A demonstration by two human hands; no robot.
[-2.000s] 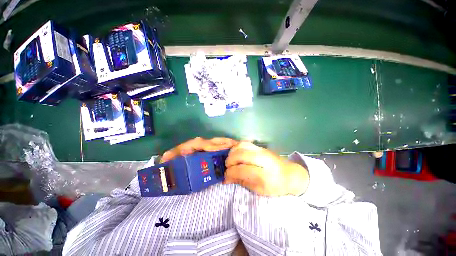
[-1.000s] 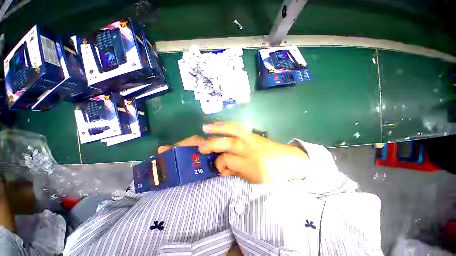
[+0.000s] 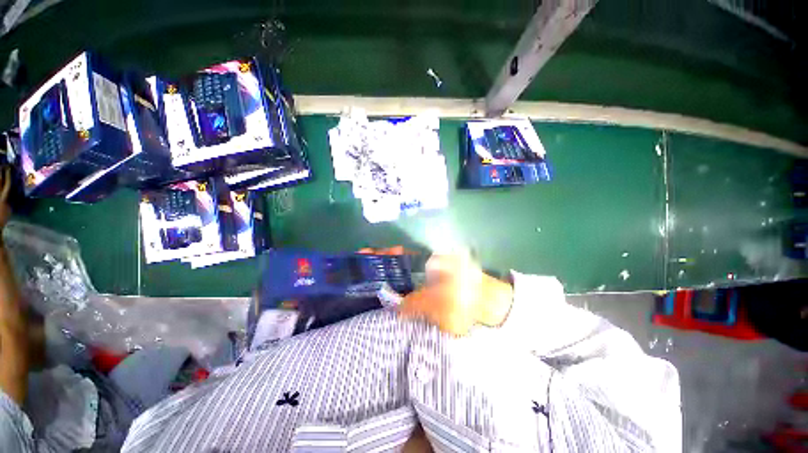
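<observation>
A dark blue retail phone box is held at my lap against the striped smock, its narrow end with a red logo facing up. My left hand is mostly hidden behind the box; only a little of its fingers shows at the far edge. My right hand is blurred and overexposed, closed at the box's right end. A small pale piece shows at its fingertips; I cannot tell if it is a label or flap. A ragged whitish sticker pile lies flat on the green bench.
Stacked retail boxes stand at the left, with flatter ones before them. One box lies right of the stickers. A pale rail and slanting post are behind. Another person's arm is at the left edge, near clear plastic.
The held box has turned, so its logo end now faces up. My right hand has drawn down to the box's right end. The other person's arm reaches farther into view at left.
</observation>
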